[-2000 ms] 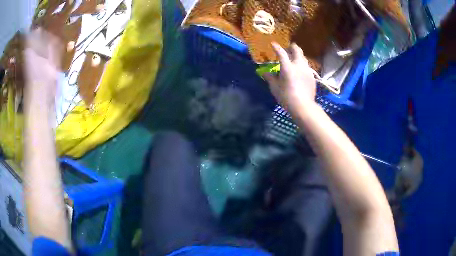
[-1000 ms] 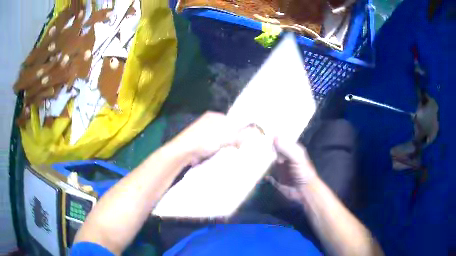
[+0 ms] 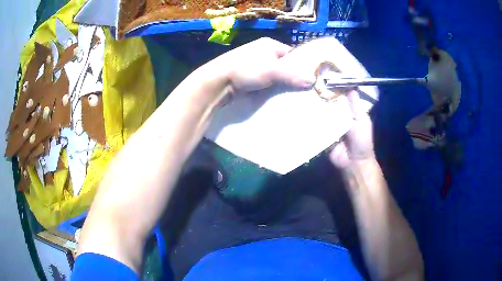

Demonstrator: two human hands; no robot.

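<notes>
A plush panel [image 3: 280,126] is held with its smooth white backing up, above my lap. A round brown-edged seam [image 3: 320,94] shows near its upper right. The tip of the metal rod [image 3: 380,81] lies at this ring; the rod runs right to a pale curved holder [image 3: 443,82]. My left hand [image 3: 264,68] grips the panel's upper left edge, fingertips beside the ring. My right hand [image 3: 356,137] holds the panel's right edge from below, its fingers partly hidden under the panel.
A yellow plastic bag [image 3: 129,82] with a heap of brown and white panels [image 3: 49,110] is at left. A blue basket [image 3: 347,16] of brown panels, with a neon scrap [image 3: 223,30] on its rim, is at the top. A blue surface [image 3: 473,219] lies at right.
My hands first left the bag and basket, then held the white panel over the lap. The panel has since moved up and right, and its ring is now at the rod tip.
</notes>
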